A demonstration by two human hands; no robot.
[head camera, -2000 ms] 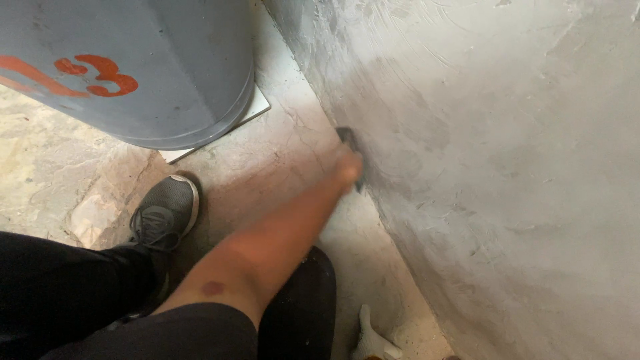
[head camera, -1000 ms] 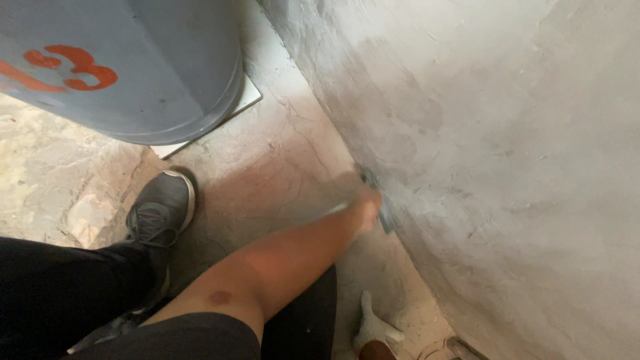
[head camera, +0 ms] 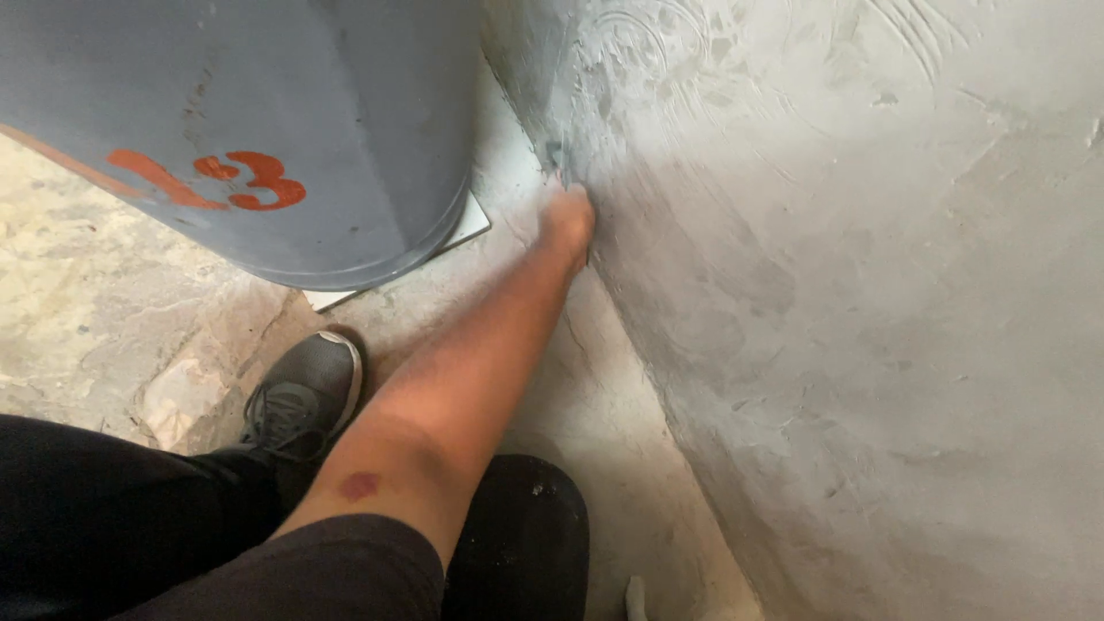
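My left hand (head camera: 569, 216), at the end of an arm reaching up from the lower left, is closed around a small hand tool (head camera: 559, 157). The tool is blurred; its dark part lies against the foot of the grey plastered wall (head camera: 828, 285), where the wall meets the floor. Fingers and grip are too blurred to make out singly. Curved strokes and ridges mark the wall's surface above and to the right of the tool. My right hand is not in view.
A grey barrel (head camera: 362, 138) with orange marking stands on a white tile (head camera: 470, 226) left of my hand. My grey shoe (head camera: 306, 392) rests on stone floor (head camera: 103, 345). My black-clad knee (head camera: 535, 526) is near the floor; part of a whitish object (head camera: 636, 598) shows at the bottom.
Between the two earlier frames my left hand moved down along the wall's foot with the tool; now it is farther up, beside the barrel. The view has shifted somewhat.
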